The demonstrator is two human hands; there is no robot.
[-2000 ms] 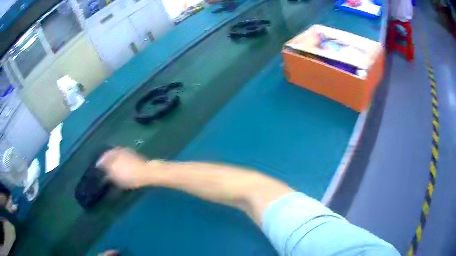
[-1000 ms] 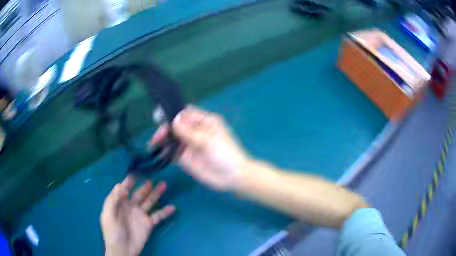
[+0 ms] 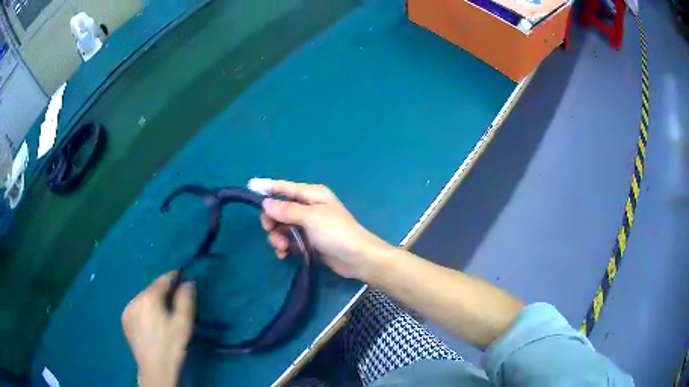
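Note:
A black headband point(image 3: 296, 296) with thin curved yokes is held in both hands over the teal bench top near its front edge. My right hand point(image 3: 313, 223) grips its upper part near a yoke joint; a small white cover sits on one fingertip. My left hand point(image 3: 160, 317) holds a thin black curved part point(image 3: 205, 243) at the left side. The headband's arc curves down and round below, towards my left hand. Some of the left side is blurred, and whether a wire is there I cannot tell.
The dark green belt point(image 3: 162, 98) runs beyond the bench, with another black headphone frame point(image 3: 75, 159) at the left. An orange carton point(image 3: 483, 38) stands at the upper right. A white scrap point(image 3: 50, 376) lies at the lower left. The bench edge point(image 3: 453, 185) runs diagonally; a red stool point(image 3: 604, 23) stands beyond.
My right hand first reached to the belt, then brought the headband over the bench. My left hand was open beside it and now holds its left side. The view has shifted.

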